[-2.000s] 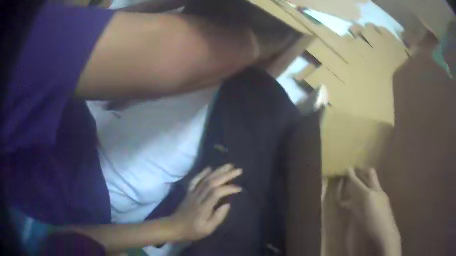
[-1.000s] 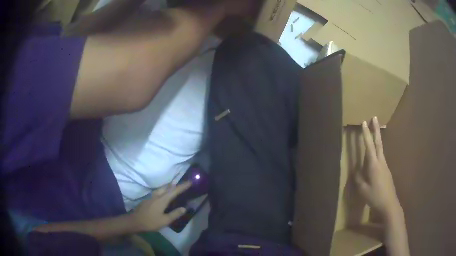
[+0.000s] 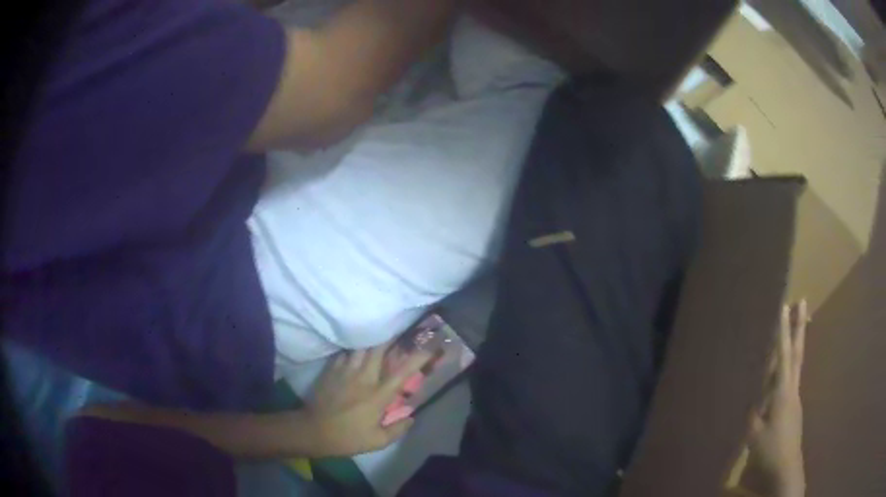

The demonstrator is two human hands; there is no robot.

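Observation:
An open brown cardboard box [image 3: 719, 330] with standing walls is at the right, against a dark-trousered leg. My right hand [image 3: 780, 417] is low inside it, fingers straight, fingertips near the inner end panel; the near wall hides part of the hand. A palm-sized phone [image 3: 449, 351], with pink-red showing on its face, lies low beside the leg. My left hand [image 3: 359, 403] comes from the left, its fingers across the phone's face. Whether it grips the phone cannot be told. The picture is blurred.
A person in a purple top [image 3: 146, 136] is close at the left, with a forearm reaching to the top. White cloth [image 3: 389, 223] lies between that person and the leg. Flat slotted blanks [image 3: 797, 107] are at the upper right. A dark brown panel [image 3: 622, 39] crosses the top.
My left hand has gone from above the leg, fingers apart, to the phone. The phone's face was dark and now shows pink-red. The box and my right hand sit further right in view.

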